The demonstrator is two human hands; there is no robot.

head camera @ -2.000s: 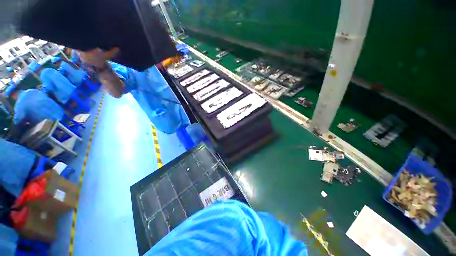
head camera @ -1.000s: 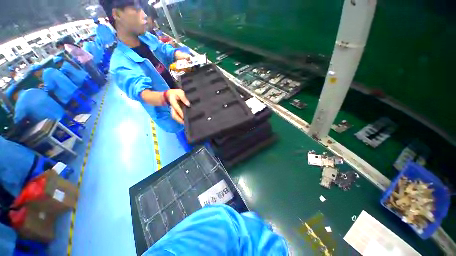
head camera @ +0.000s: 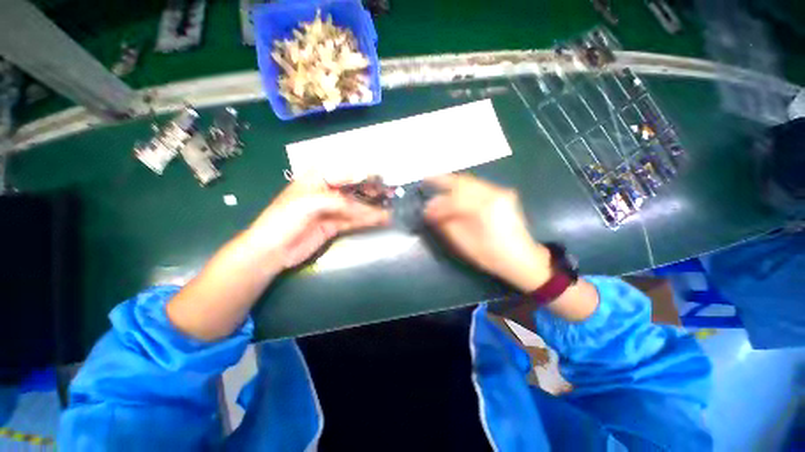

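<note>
My left hand [head camera: 309,216] is bare and holds a small dark electronic module [head camera: 372,190] at its fingertips, above the bench. My right hand [head camera: 477,216] is bare, blurred, and close beside it. A grey blurred shape shows at the right fingertips; I cannot tell whether it is a tool or a part. A tiny white piece [head camera: 400,192] shows between the hands. A long white sheet [head camera: 402,141] lies on the bench just behind the hands.
A blue bin [head camera: 274,75] with beige pieces stands at the back rail. Metal-cased units [head camera: 190,146] lie left of it, near a small white square [head camera: 230,200]. A clear tray [head camera: 605,132] with small shiny parts is at right. Dark trays [head camera: 35,274] stand at far left.
The view has swung from the aisle, the dark trays and another person to the bench in front of me. Both my hands and the module have come into view.
</note>
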